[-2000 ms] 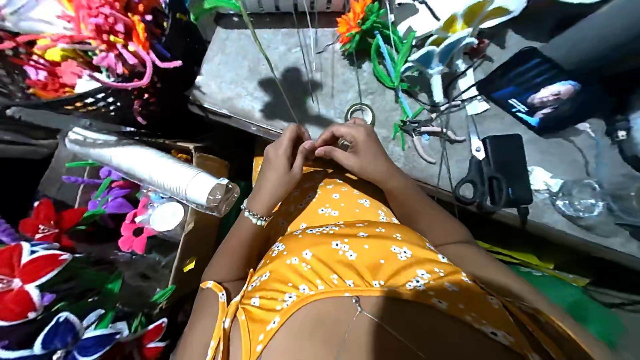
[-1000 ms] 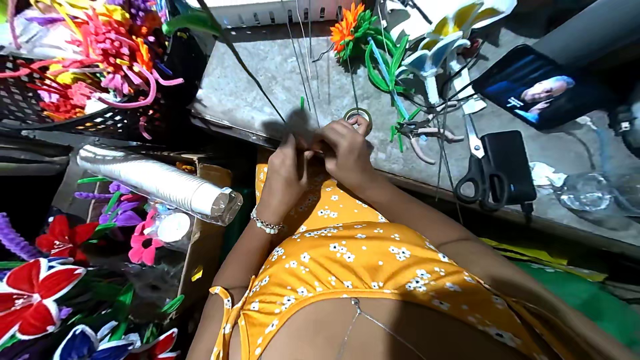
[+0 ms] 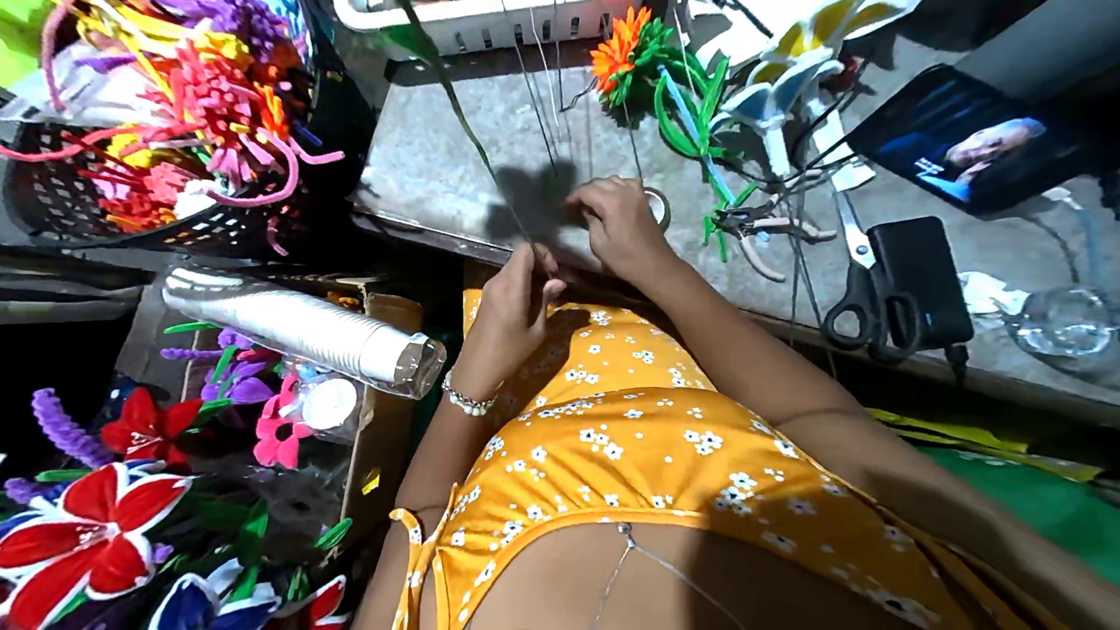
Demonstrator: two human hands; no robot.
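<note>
My left hand pinches the lower end of a long thin stem, which slants up and left past the top edge of the view. A part of it looks wrapped in green. Above and right of it, my right hand is over the edge of the grey tabletop, its fingers curled; whether they hold anything I cannot tell. A roll of tape lies just behind my right hand. Several thin wires and an orange pipe-cleaner flower are on the table beyond.
Pliers, black-handled scissors, a black power bank and a phone lie at the right. A black basket of pipe cleaners stands at the upper left. Wrapped paper cups rest on a cardboard box near fuzzy flowers.
My hands were together at the table's edge; now they are apart, the right one farther up and to the right. The stem stays at my left hand.
</note>
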